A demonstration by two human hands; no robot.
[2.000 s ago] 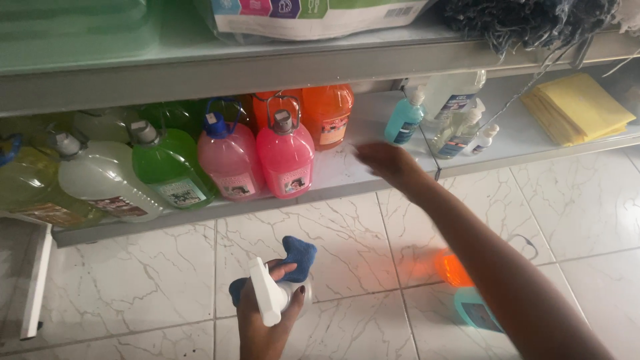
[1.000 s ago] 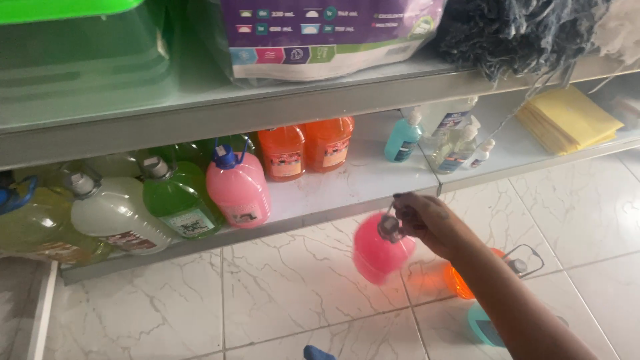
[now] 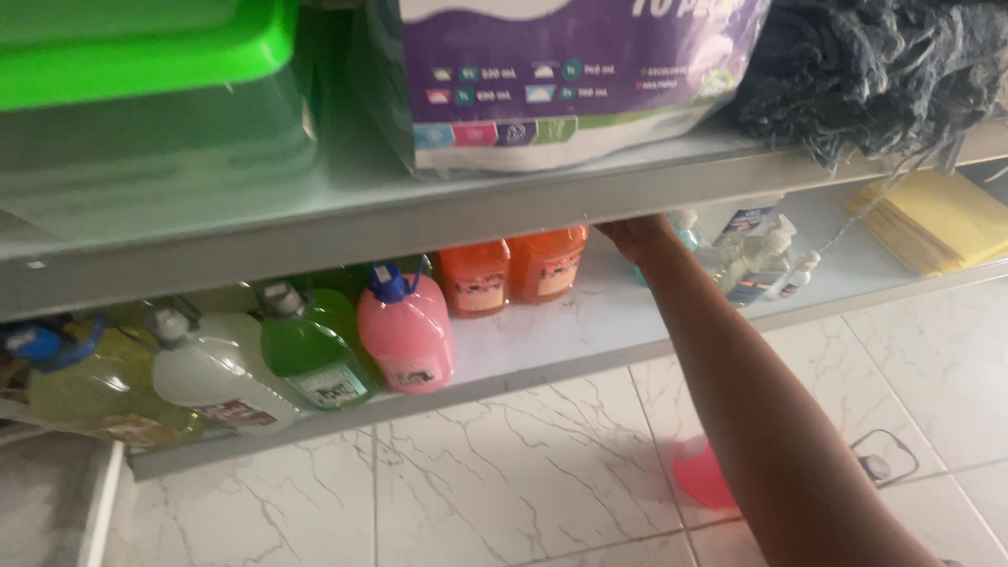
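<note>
My right hand (image 3: 634, 235) reaches into the lower shelf, its fingers partly hidden by the upper shelf's edge. It is between an orange jug (image 3: 549, 264) and a teal bottle (image 3: 683, 228); whether it touches anything cannot be seen. Nearer the shelf's front stands a light pink jug (image 3: 407, 339) with a blue cap, beside a green jug (image 3: 319, 346) and a jug of whitish liquid (image 3: 224, 374). On the floor a bright pink jug (image 3: 703, 472) is partly covered by my right forearm. My left hand is out of view.
The upper shelf's metal edge (image 3: 346, 236) runs low above the jugs. On it are a purple plastic package (image 3: 567, 87), a green-rimmed tub (image 3: 157, 71) and dark mop strands (image 3: 866, 79). Clear pump bottles (image 3: 756, 264) and folded yellow cloths (image 3: 937, 220) are at the lower right.
The bright pink jug left the shelf in my right hand and now rests on the floor, let go. My right hand has moved back up to the shelf. My left hand has gone out of view.
</note>
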